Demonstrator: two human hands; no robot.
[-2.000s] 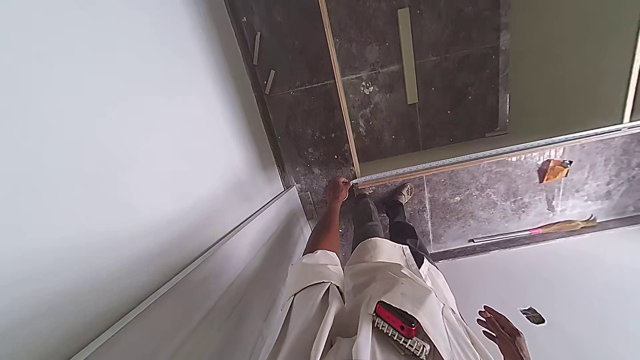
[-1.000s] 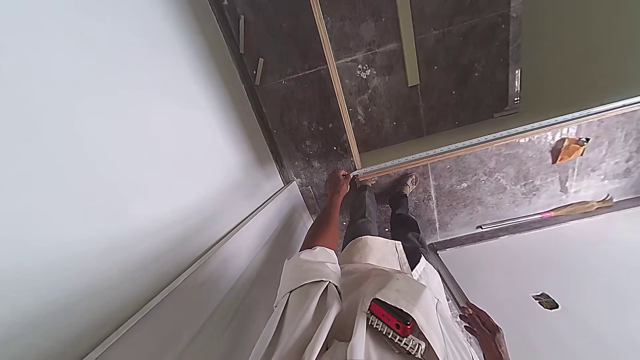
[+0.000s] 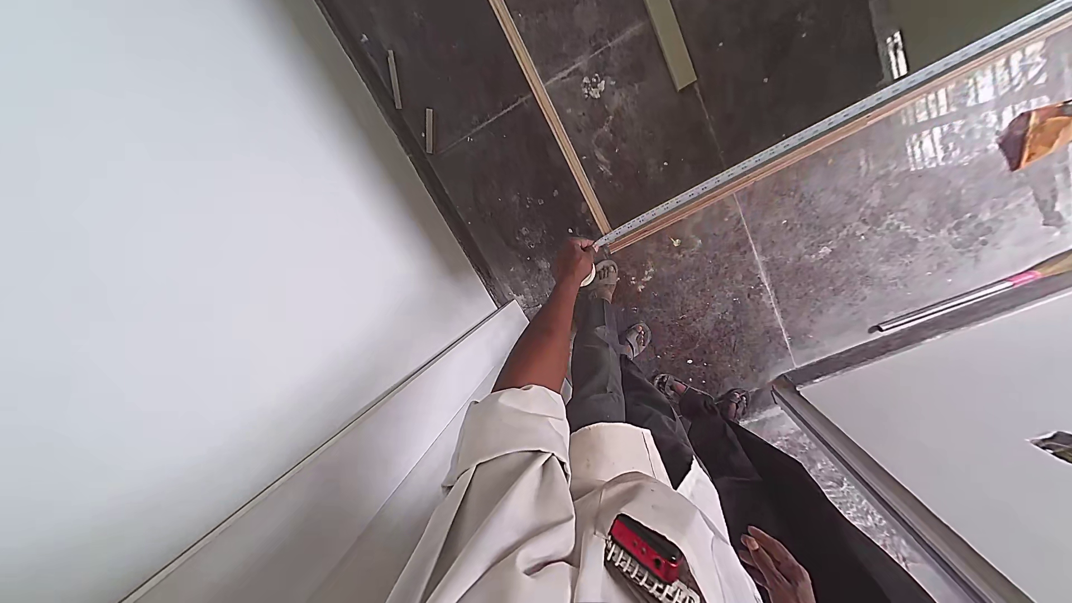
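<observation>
My left hand is closed on the near end of a long pale metal-looking strip with small marks along it. The strip lies along a thin wooden batten, which meets a second batten close to my fingers. A small round whitish thing shows at the hand's lower edge; whether I hold it is unclear. My right hand is low in the view, partly cut off by the bottom edge, fingers slightly bent with nothing seen in them. It is in front of another person's black trousers.
A white wall fills the left, with pale panels below it. The other person's sandaled feet are beside mine. A broom lies near the doorway's frame. An orange-brown packet and a pale green strip are on the floor.
Another person in black trousers has come into view at my right. My right hand has left the door frame edge it was at one second ago. My left hand stays at the strip's end.
</observation>
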